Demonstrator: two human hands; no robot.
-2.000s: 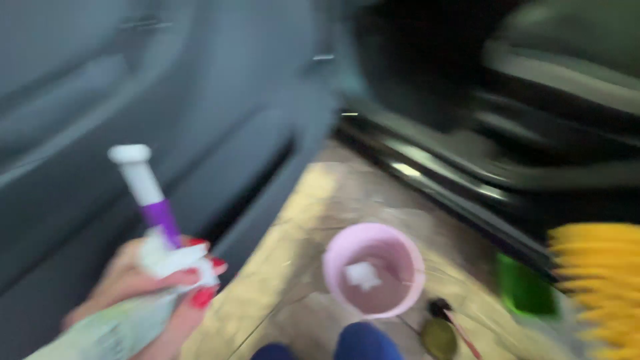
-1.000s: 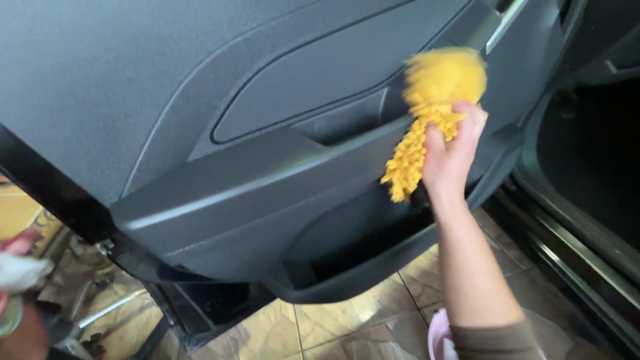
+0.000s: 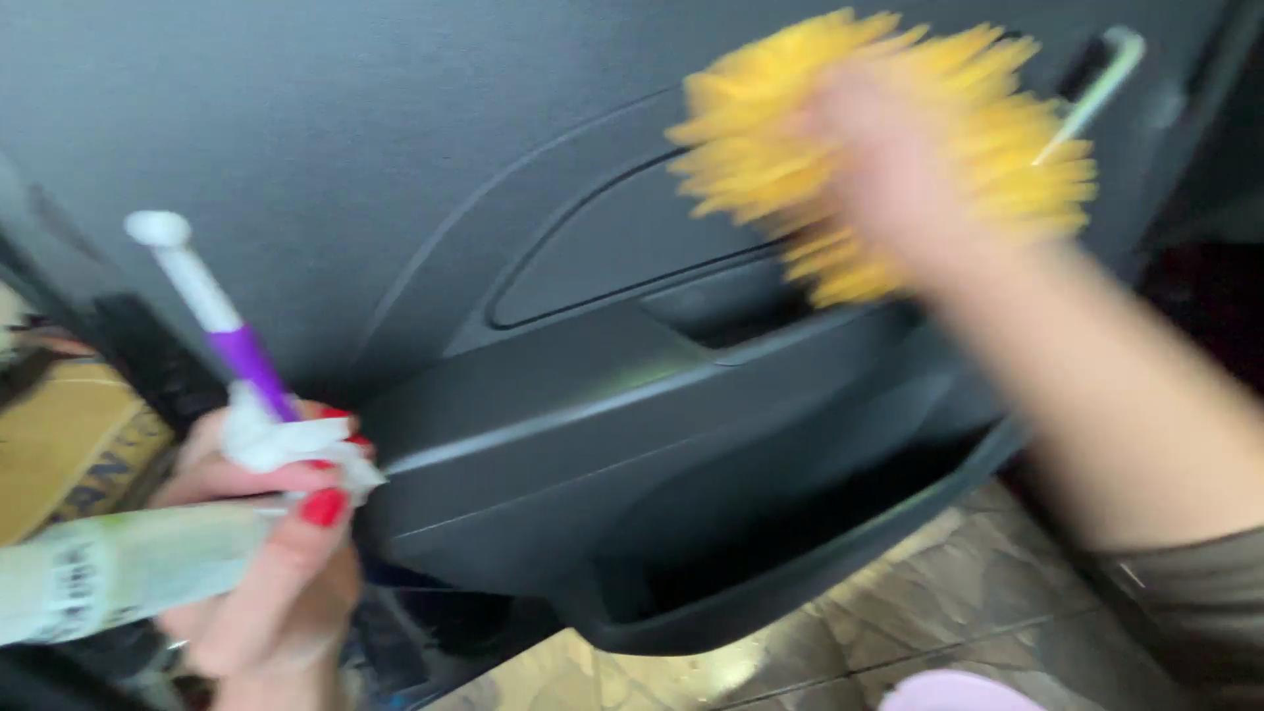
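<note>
My right hand (image 3: 879,148), blurred, holds a yellow chenille microfiber mitt (image 3: 1007,148) against the upper part of a dark car door panel (image 3: 553,395), beside the chrome door handle (image 3: 1096,94). At the lower left, my left hand (image 3: 286,553) grips a bottle of pale green liquid (image 3: 188,553) that bears writing. The same hand holds a crumpled white tissue or cloth (image 3: 286,439) and a white and purple stick-like tool (image 3: 232,326) that points up and left. Where exactly the fingers close on the tool is partly hidden by the tissue.
The door's armrest and its open lower pocket (image 3: 810,523) run across the middle. Below lies a stone-patterned tiled floor (image 3: 889,602), with the rim of a pink bucket (image 3: 958,691) at the bottom edge. A cardboard box (image 3: 79,434) with printing stands at the left.
The mitt, lower and bunched in my right hand a second ago, is now spread wide on the panel. My left hand, mostly out of frame then, is in full view. The view has shifted.
</note>
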